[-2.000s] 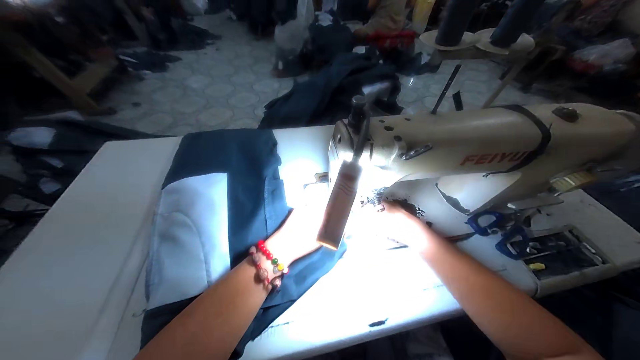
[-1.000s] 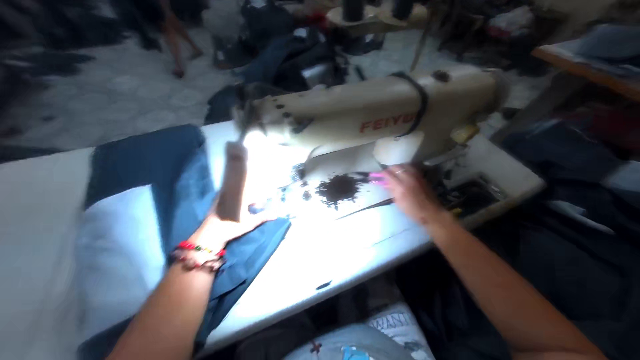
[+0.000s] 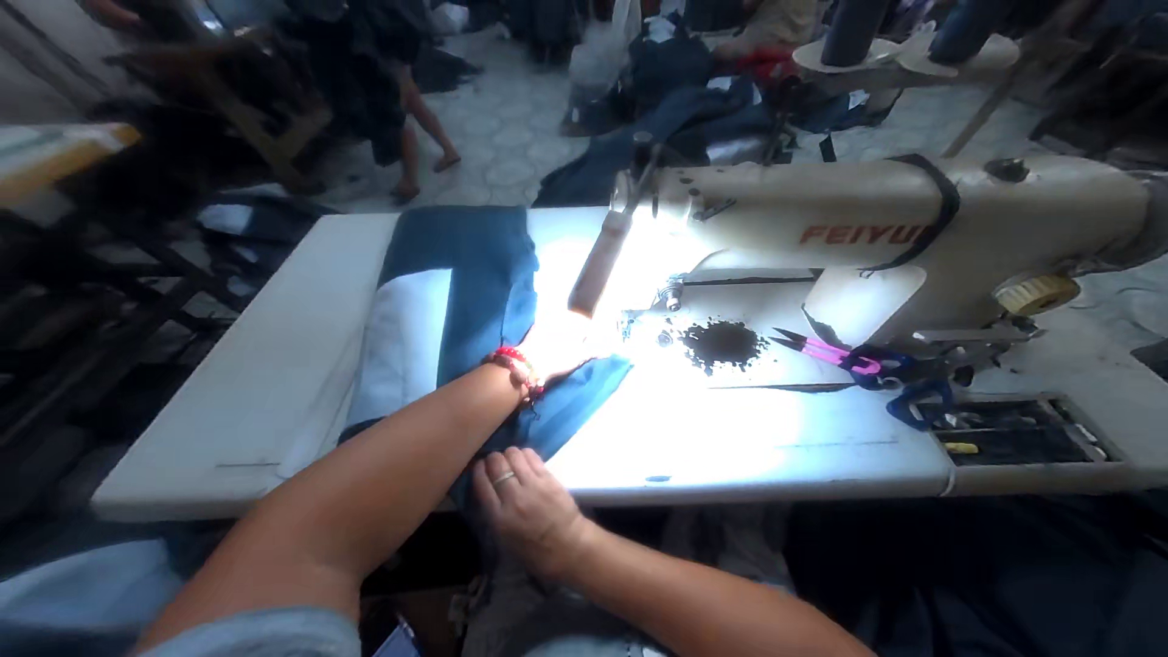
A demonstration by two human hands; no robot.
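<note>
My left hand [image 3: 566, 342] lies at the sewing machine's needle end, on dark blue fabric [image 3: 484, 292]; glare washes out its fingers. A white fabric piece [image 3: 401, 338] lies on the blue cloth. My right hand [image 3: 529, 502] is at the table's front edge, its fingers curled over the lower part of the same cloth. The FEIYUE sewing machine [image 3: 821, 210] stands at the right, with its presser foot and needle area lost in bright light. Pink-handled thread snips [image 3: 830, 354] rest on the machine bed, right of a dark worn patch [image 3: 723, 345].
Blue-handled scissors [image 3: 917, 401] lie beside a sunken parts tray [image 3: 1022, 433] at the right. Thread cones [image 3: 853, 32] stand behind the machine. Dark garments [image 3: 675, 128] lie on the floor beyond the table, and another person's legs [image 3: 420, 128] show at the upper left.
My right hand has left the snips, which it touched or held one second ago near the machine bed, and moved to the cloth at the table's front edge. The view has swung.
</note>
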